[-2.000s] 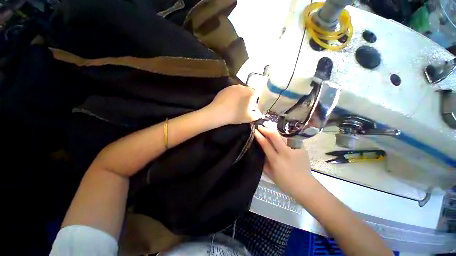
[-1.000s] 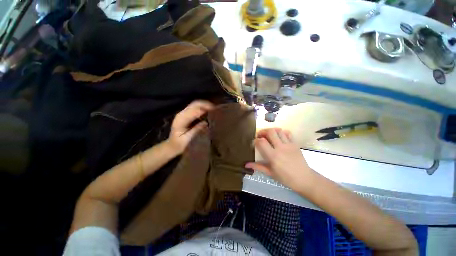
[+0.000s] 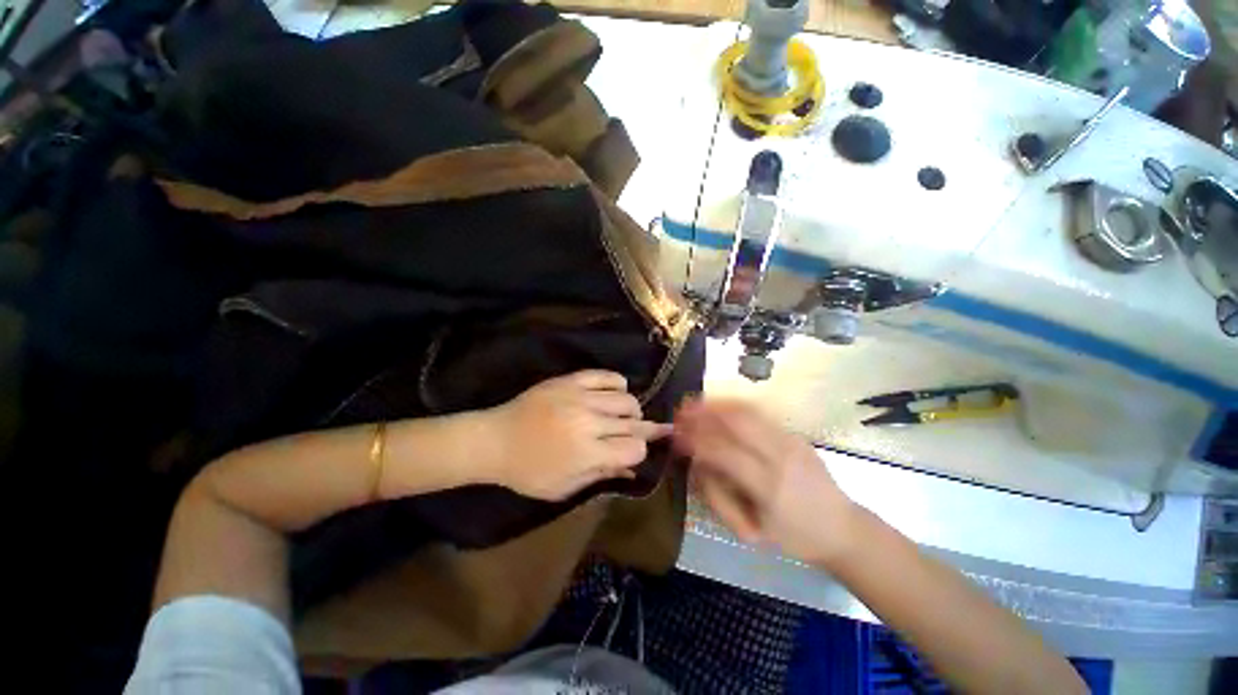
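Note:
The garment (image 3: 407, 245), black with brown bands and brown panels, fills the left and reaches the needle area of the white sewing machine (image 3: 923, 231). Its seam edge lies at the shiny presser foot (image 3: 699, 319). My left hand (image 3: 577, 435) lies on the black cloth below the needle, fingertips pinching the edge. My right hand (image 3: 754, 475) is blurred, its fingertips beside the left ones at the cloth edge; whether it grips cloth cannot be told.
Black and yellow thread snips (image 3: 944, 405) lie on the machine bed under the arm. A yellow coil (image 3: 771, 88) rings the post on top. A printed scale (image 3: 950, 577) runs along the front edge. A blue basket (image 3: 828, 659) is below the table.
The brown panel that was turned up near the needle now shows its black side. My left hand has moved right and down to the edge; my right hand remains beside the edge, now blurred.

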